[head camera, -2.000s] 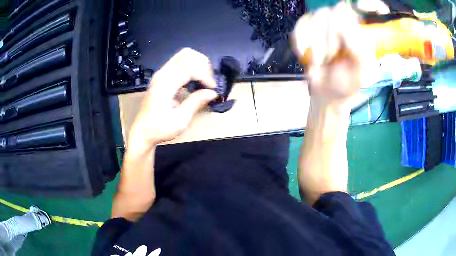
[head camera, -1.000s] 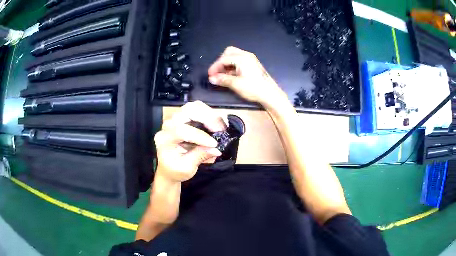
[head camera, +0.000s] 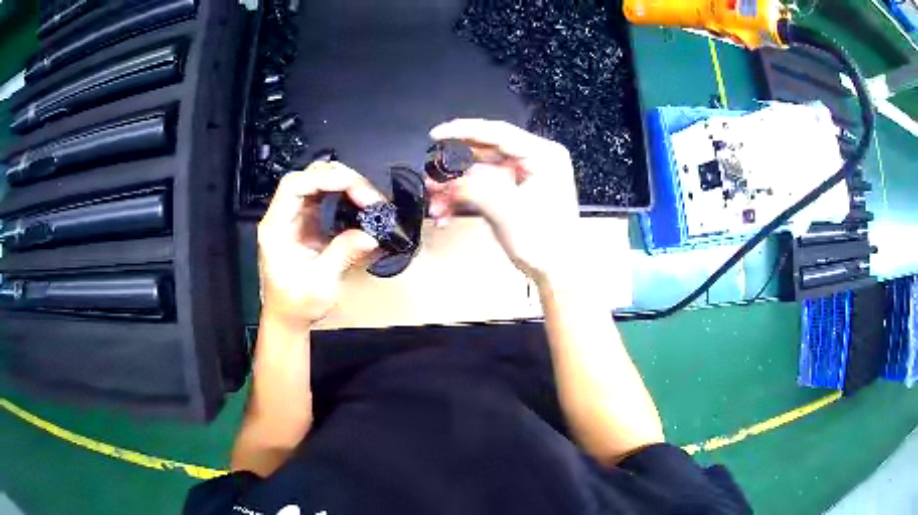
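Note:
My left hand (head camera: 307, 236) grips a black tubular product (head camera: 379, 223) seen end-on. Its round hub shows small bright dots, and curved black lobes stand out around it. My right hand (head camera: 513, 191) holds a short round black part (head camera: 449, 160) between thumb and fingers, just right of the product and apart from it. Both hands are over the tan work pad (head camera: 483, 277) and the near edge of the black parts tray (head camera: 403, 70).
Small black parts (head camera: 579, 91) fill the tray's right side; shiny short cylinders (head camera: 274, 126) lie at its left. A foam tray with tubes (head camera: 206, 201) is at left. At right are a white plate (head camera: 795, 151) on a blue bin, an orange screwdriver (head camera: 705, 15) and its black cable.
My right hand was at the screwdriver, then over the tray, and is now beside the product with a round black part. The product's lobes now face up, spread more visibly.

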